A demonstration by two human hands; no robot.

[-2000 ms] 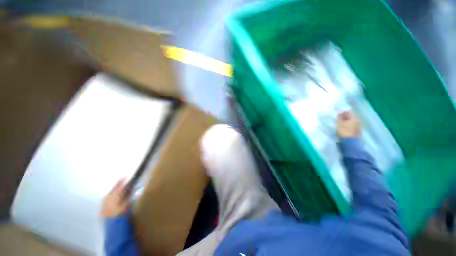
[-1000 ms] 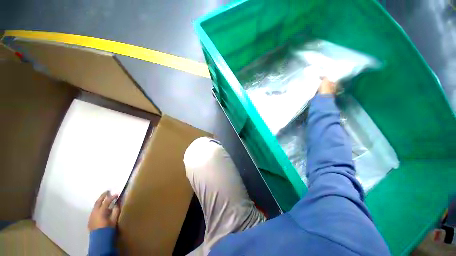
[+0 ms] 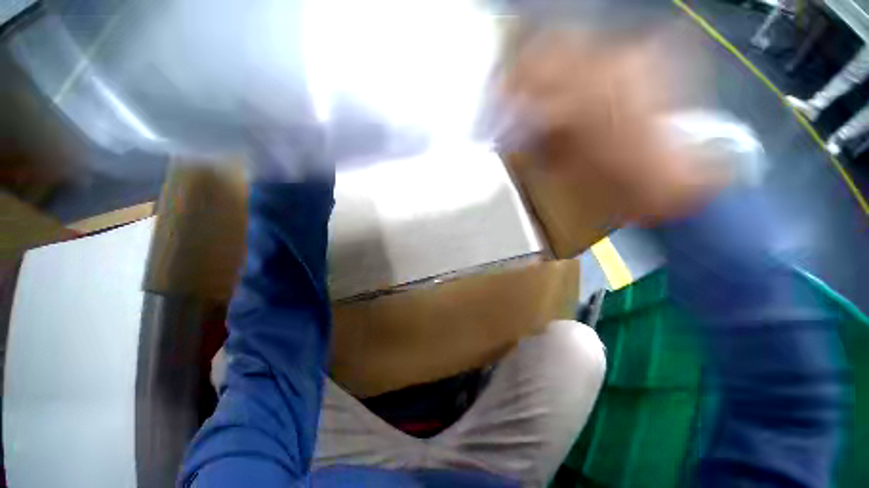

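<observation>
My right hand, large and blurred at the upper right, has its fingers bent at the edge of a bright, shiny plastic-bagged item. The item is raised close to the camera above the open carton. My left arm reaches up behind it, and my left hand is hidden by the item. Below, the open brown carton has a white sheet lying inside. Blur and glare hide the details of the bagged item.
White sheets are stacked at the left. The green tote stands at the lower right, partly behind my right arm. My knees are against the carton's near side. Another person's legs show at the far upper right, beyond a yellow floor line.
The view has turned left toward the carton. My right hand has left the tote and is raised with a bagged item. My left arm has risen from the carton.
</observation>
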